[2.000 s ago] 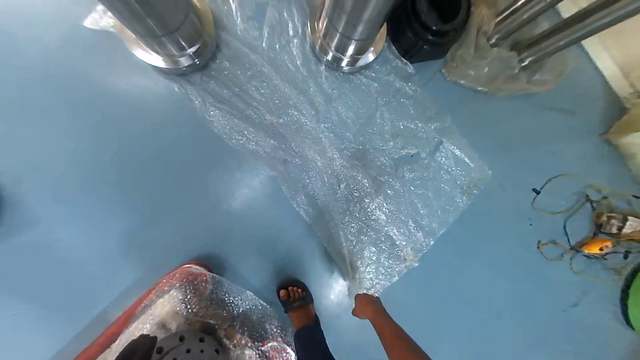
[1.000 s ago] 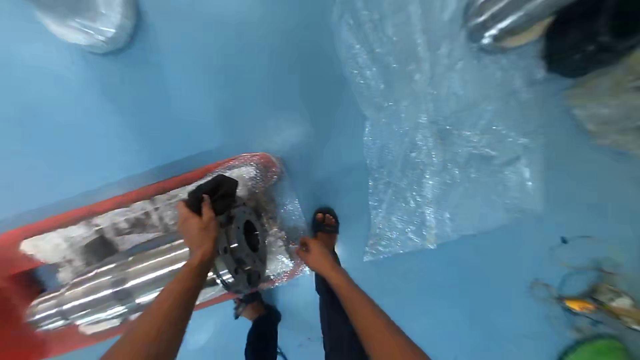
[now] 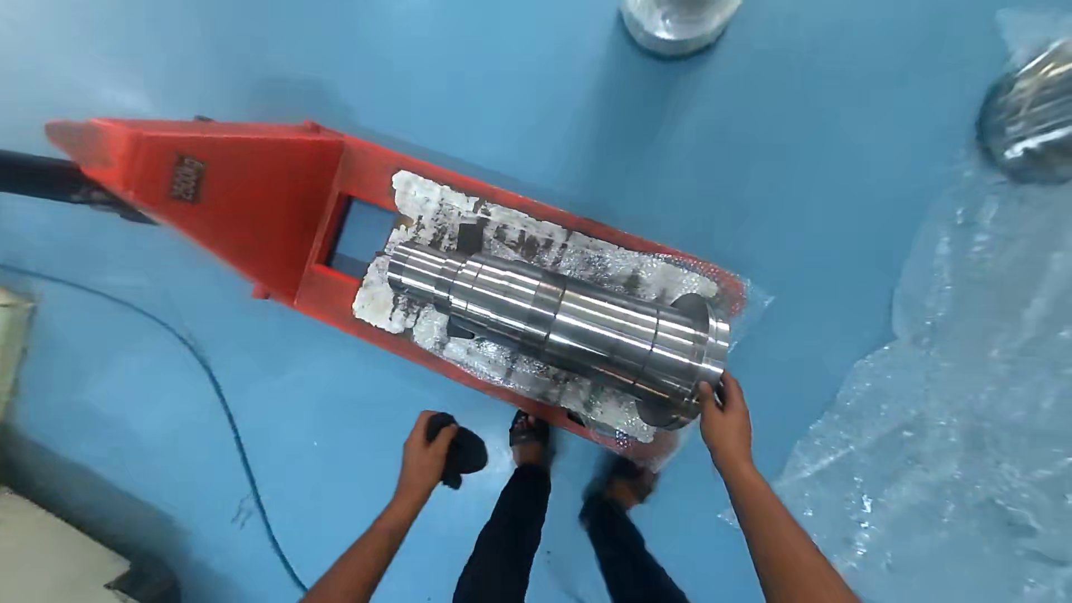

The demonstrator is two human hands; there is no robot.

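Observation:
A stepped, polished metal cylinder [image 3: 557, 322] lies lengthwise on a red pallet jack [image 3: 243, 201], over worn white padding [image 3: 435, 201] and bubble wrap [image 3: 615, 423]. Its flanged end points right. My right hand [image 3: 725, 419] is at the lower edge of that end, with the thumb on the metal and the other fingers behind the rim; whether it grips firmly is hard to tell. Below the pallet jack, over the floor, my left hand [image 3: 431, 448] holds a black cloth or glove [image 3: 463, 452], apart from the cylinder.
Bubble wrap sheeting [image 3: 946, 435] spreads over the blue floor at the right. Wrapped metal parts stand at the top [image 3: 677, 21] and upper right [image 3: 1034, 117]. A thin hose or cable [image 3: 213, 381] crosses the floor at the left. My feet are beside the pallet jack.
My right hand has left the bubble wrap sheet and is now at the cylinder's flanged end. My left hand, with the black item, has moved off the cylinder's end. The view has swung left.

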